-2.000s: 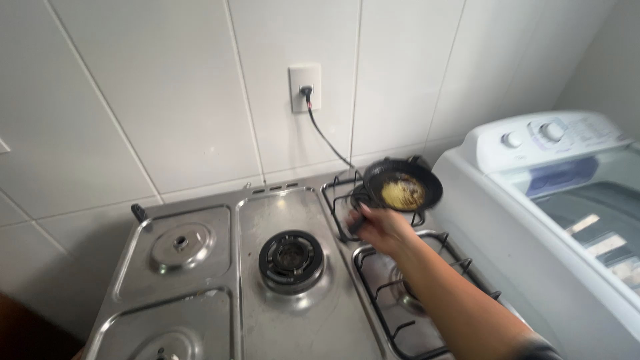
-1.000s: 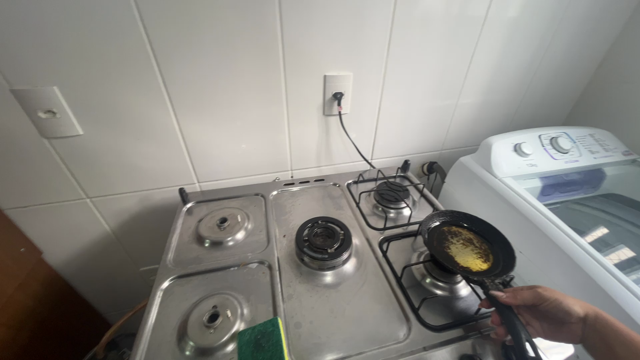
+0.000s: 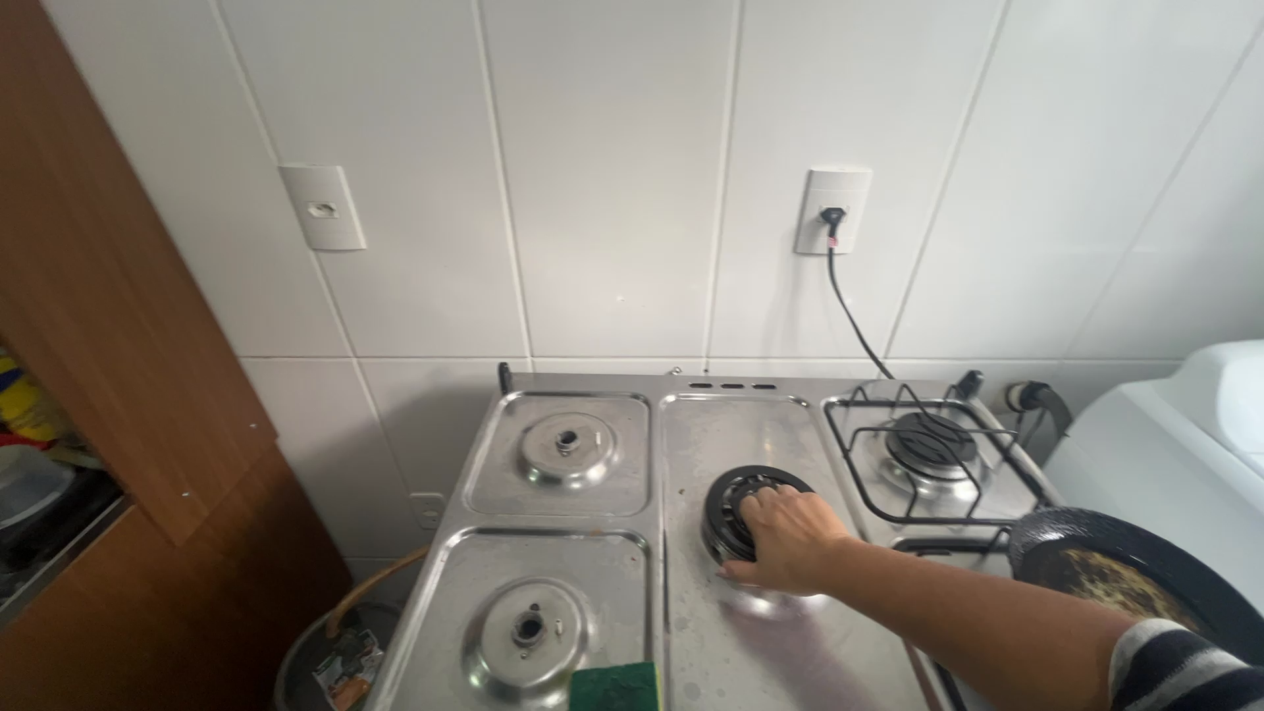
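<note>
My right hand (image 3: pixel 790 538) reaches in from the lower right, its fingers curled over the large black central burner (image 3: pixel 733 513) of a stainless steel gas stove (image 3: pixel 691 612). The fingers touch the burner's top; whether they grip it is hard to tell. A black frying pan (image 3: pixel 1126 563) with yellowish, browned residue lies at the right front, partly behind my forearm. A green scouring sponge (image 3: pixel 614 687) rests at the bottom edge on the stovetop. Both left burner bases, rear (image 3: pixel 568 449) and front (image 3: pixel 528 632), lack caps and grates. My left hand is not in view.
A wire grate (image 3: pixel 928 513) surrounds the capped rear right burner (image 3: pixel 930 444). A black cord runs from the wall outlet (image 3: pixel 832 212) behind the stove. A white washing machine (image 3: pixel 1155 425) stands at right, a wooden cabinet (image 3: pixel 148 296) at left, and a bucket-like container (image 3: pixel 296 657) below it.
My right hand has let go of the frying pan's handle and moved left onto the central burner. The pan remains at the right side of the stove. The view has turned left.
</note>
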